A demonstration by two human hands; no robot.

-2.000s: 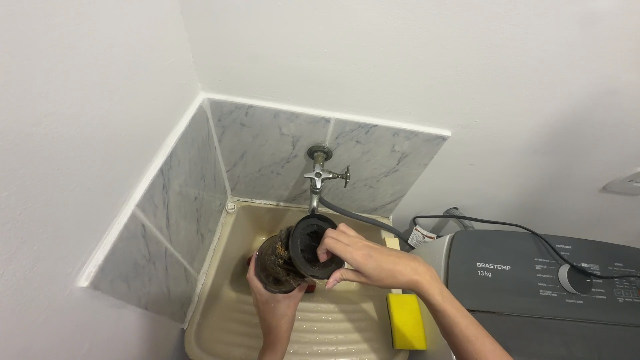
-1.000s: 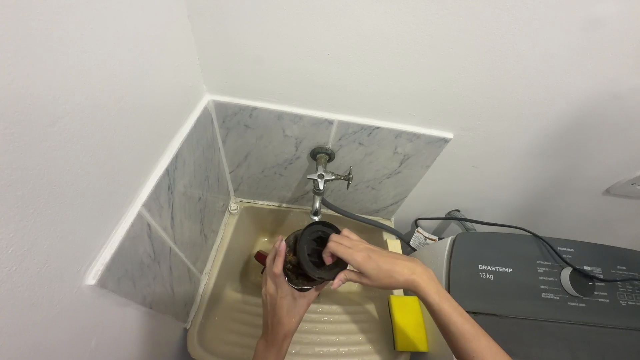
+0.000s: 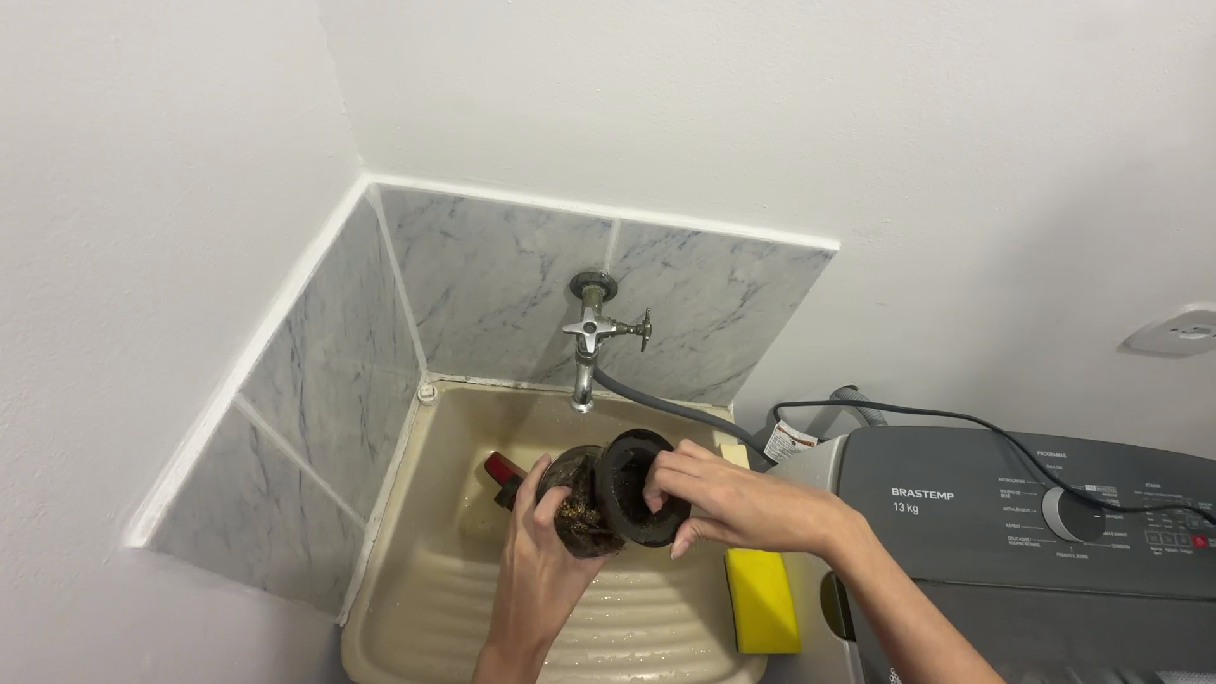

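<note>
Over the beige laundry sink (image 3: 418,589), my left hand (image 3: 541,560) grips a dark round container (image 3: 578,518) with yellowish-brown residue inside. A red and black part (image 3: 503,475) sticks out beyond that hand, and I cannot tell whether it belongs to the container. My right hand (image 3: 722,499) holds a black round rimmed piece (image 3: 641,489), its fingers curled inside the opening. The piece is tilted against or very near the container's mouth. Just above both hangs the spout of the metal faucet (image 3: 584,366).
A yellow sponge (image 3: 763,600) lies on the sink's right edge. Beside it stands a grey Brastemp washing machine (image 3: 950,551), with a black cord (image 3: 912,408) across its panel. A grey hose (image 3: 665,407) runs behind the sink. Marbled tiles (image 3: 494,285) line the corner.
One second ago the black piece sat over the container; now it is tilted to the right and more of the residue shows. Both hands keep their hold.
</note>
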